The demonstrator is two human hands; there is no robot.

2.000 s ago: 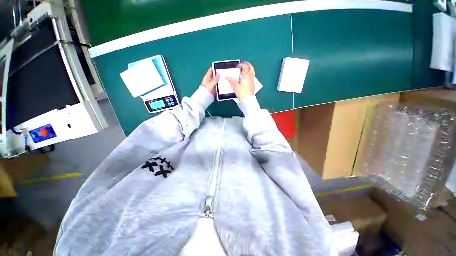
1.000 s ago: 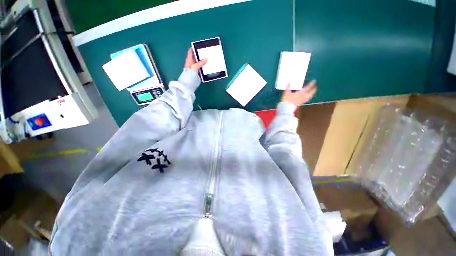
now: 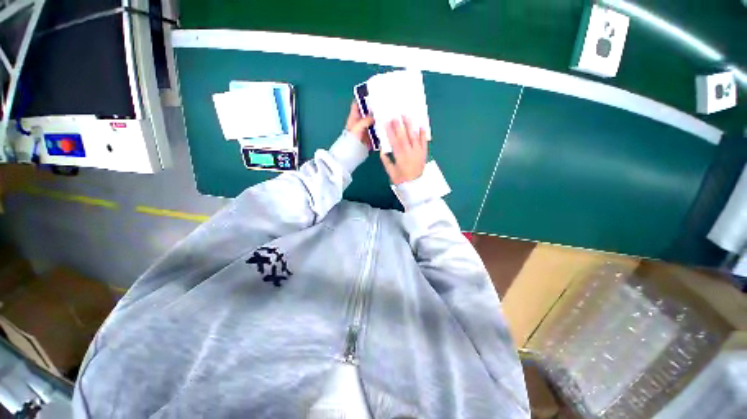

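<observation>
My left hand [image 3: 359,124] holds the open box [image 3: 365,106] by its left side; only its dark, white-edged left strip shows. My right hand [image 3: 405,150] holds a blank white box lid [image 3: 399,96] over the open box, covering most of it. Whether the lid is seated cannot be told. Another white piece [image 3: 436,177] lies on the bench, partly hidden under my right wrist. The digital bench scale [image 3: 270,158] stands at the left with its display lit. A light-blue sheet [image 3: 284,102] and white papers [image 3: 247,114] lie on it.
Beyond the white rail [image 3: 328,47], two gift boxes [image 3: 604,41] with dark round pictures are on the green conveyor belt. The conveyor machine [image 3: 82,147] stands at the left. An open brown carton [image 3: 524,282] with clear plastic trays [image 3: 631,335] is at the lower right.
My right hand has brought the white piece from the bench's right over the open box in my left hand. The view has turned, and boxes on the belt now show.
</observation>
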